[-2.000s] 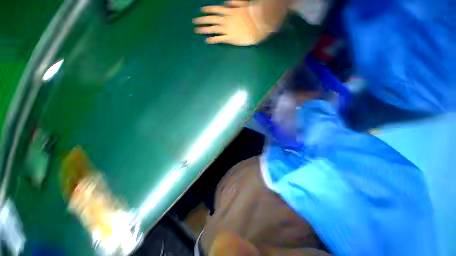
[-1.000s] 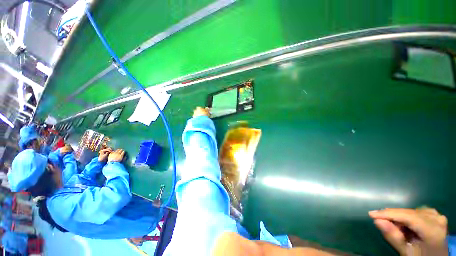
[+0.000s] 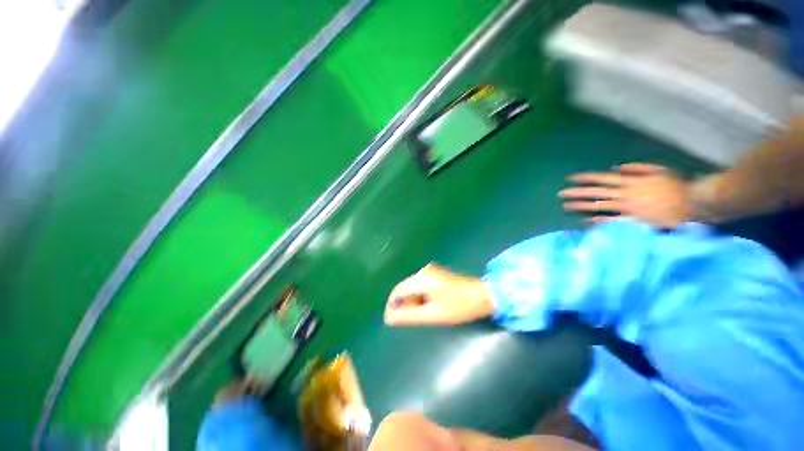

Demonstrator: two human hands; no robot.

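Note:
A tablet unit (image 3: 273,348), with a black edge and silver-white panel, lies at the lower left. My left hand (image 3: 236,389) is small and blurred at its lower end, with fingers on the edge; a blue sleeve covers the wrist. My right hand (image 3: 436,297) is over the mat at centre, its fingers curled. A dark spot shows between them, too blurred to name. An amber bundle of Kapton sheets (image 3: 331,401) lies right of the unit, blurred and shiny. No tweezers can be made out.
A second tablet unit (image 3: 463,130) lies further up beside the metal rail (image 3: 348,181) of the green conveyor. Another person's spread hand (image 3: 630,194), with a bare forearm, enters from the right. A pale grey box-like object (image 3: 670,79) is at the upper right.
The view has swung and tilted, and the unit and amber bundle now show at the lower left. My right hand has moved from the lower right to the centre. My left hand remains at the unit.

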